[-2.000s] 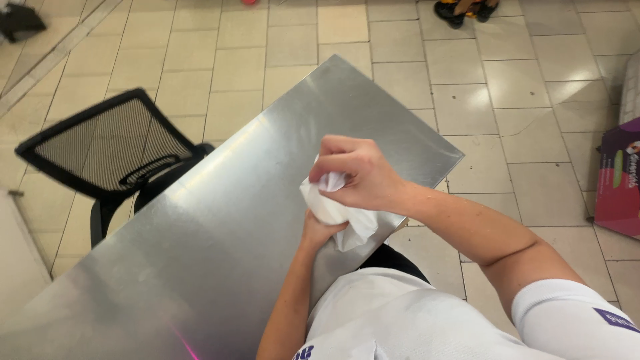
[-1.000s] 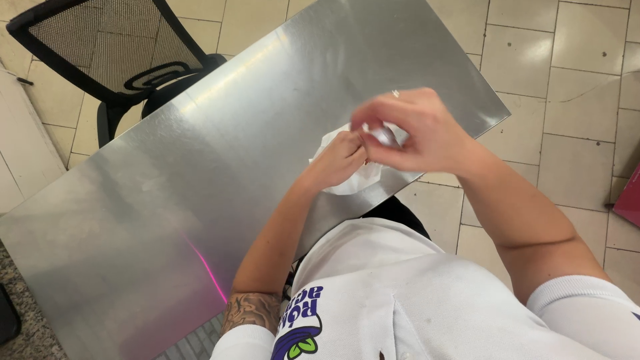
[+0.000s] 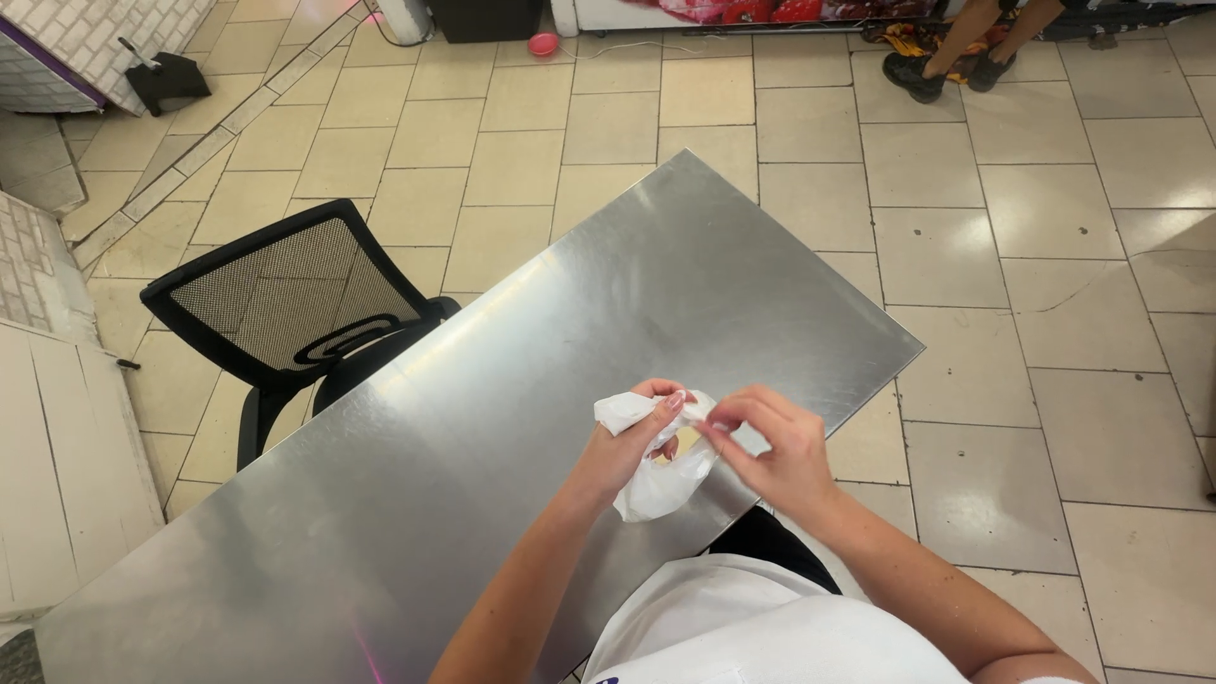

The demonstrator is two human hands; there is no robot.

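A thin white plastic bag (image 3: 667,486), crumpled, is held between my two hands over the near edge of a stainless steel table (image 3: 532,351). My left hand (image 3: 638,439) grips its upper left part, thumb on top. The fingertips of my right hand (image 3: 771,445) pinch the bag's right side near its top. Between the hands the plastic forms a loop with a gap, and something pale yellowish shows there; what it is cannot be told. The lower part of the bag hangs beneath my hands.
A black mesh-backed chair (image 3: 294,294) stands against the table's far left side. On the tiled floor are a black dustpan (image 3: 166,84) and a small red bowl (image 3: 543,44). Another person's legs and black shoes (image 3: 914,78) show at the top right, beside a displayed red-and-white panel.
My hands have moved apart from their closer, overlapping hold, and the bag between them now shows an open loop. The view has shifted widely.
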